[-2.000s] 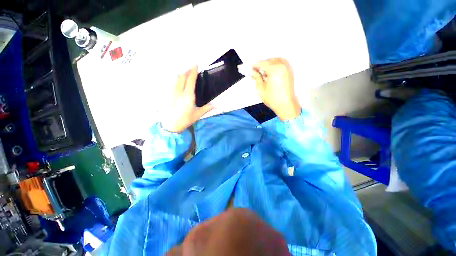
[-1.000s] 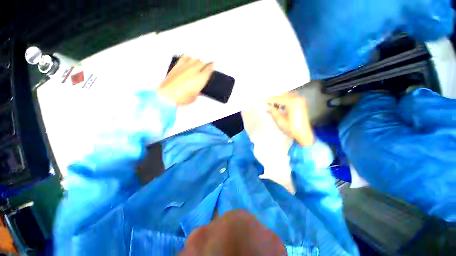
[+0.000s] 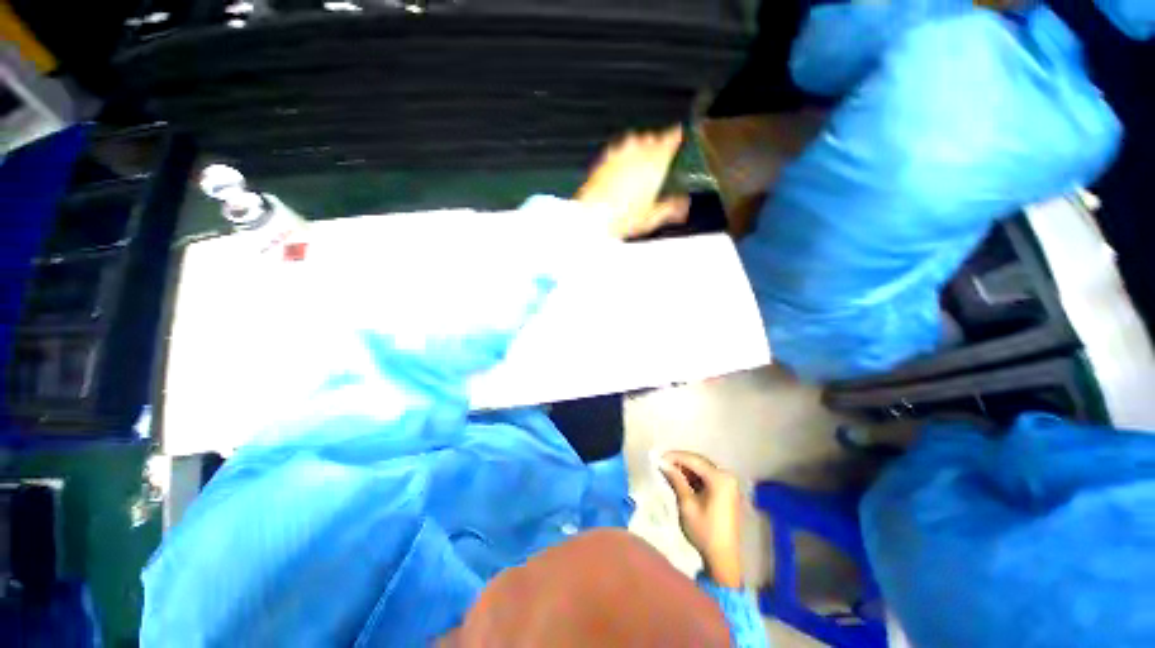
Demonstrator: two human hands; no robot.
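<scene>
My left hand (image 3: 633, 184) is stretched across the white board to its far right edge, blurred, with fingers spread. A flat black thing (image 3: 704, 218) lies beside and partly under it, likely the phone; whether my fingers grip it I cannot tell. My right hand (image 3: 709, 504) is low, off the board's near edge over the floor, with curled fingers pinching a small white piece, likely the wipe (image 3: 664, 466). The white-covered board (image 3: 380, 272) lies in front of me.
A white bottle (image 3: 260, 215) with a metallic top and red mark stands at the board's far left corner. Black stacked trays (image 3: 418, 95) line the back. A person's blue sleeve (image 3: 887, 215) is close on the right. A blue stool (image 3: 823, 557) stands lower right.
My left hand has moved from mid-board to the far right edge, and the phone has left the middle. My right hand has moved down, away from the board. The view has shifted.
</scene>
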